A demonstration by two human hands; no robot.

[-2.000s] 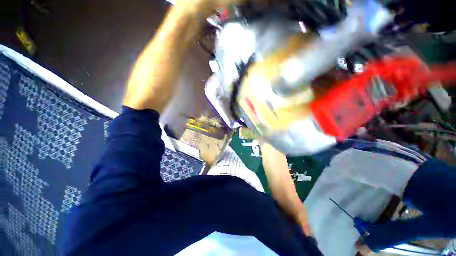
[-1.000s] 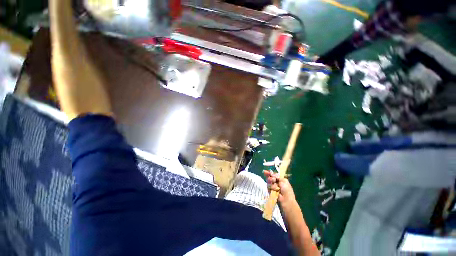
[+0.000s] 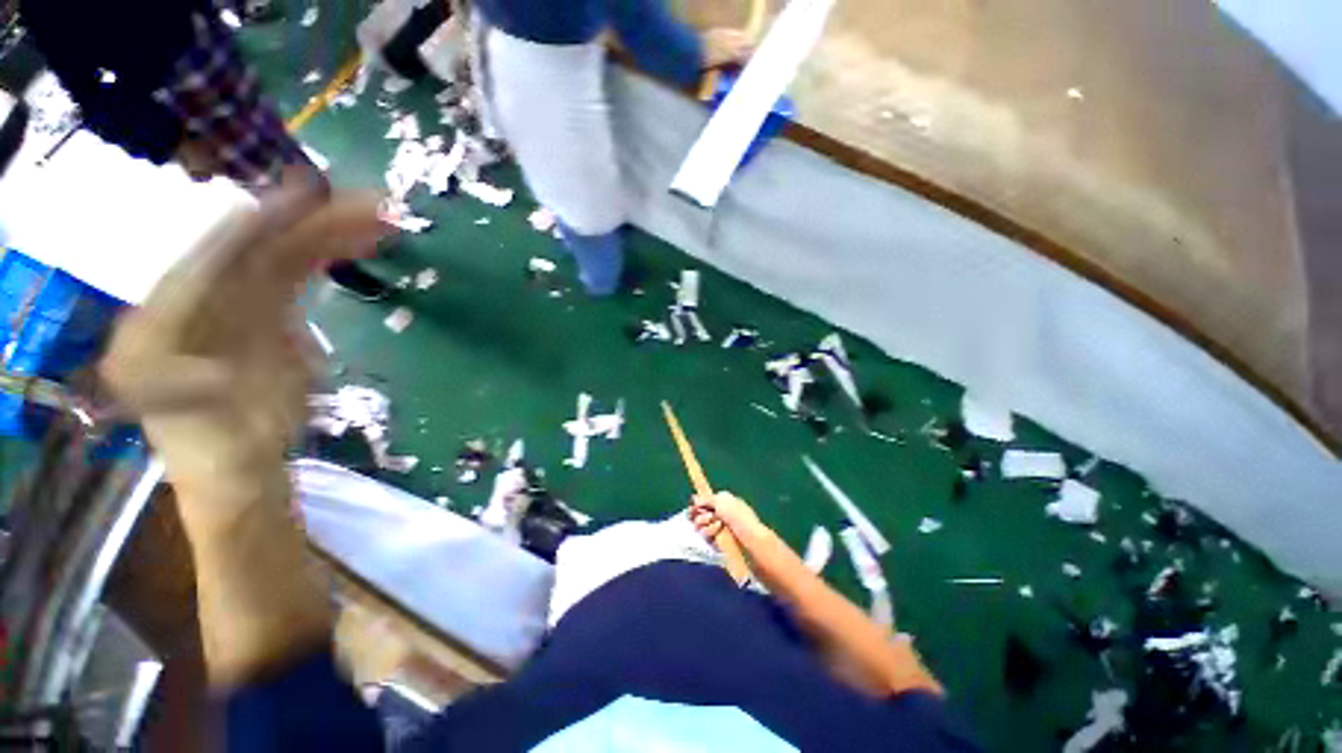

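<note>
My right hand is low in the middle of the view, closed around a thin yellow-tan wooden rule. The rule points up and away over the green floor. My left hand is raised large and blurred on the left side, with fingers extended and nothing visible in it. Long pale metal rails lie at the lower left, cut off by the picture's edge.
A brown table with a white side sheet curves along the upper right. A person in a blue top stands at its end; another in plaid sleeves is upper left. White scraps litter the floor.
The view has swung right, from the navy fabric and cutting machine to the floor and another table. My left hand is now visible, away from the machine. My right hand still holds the rule.
</note>
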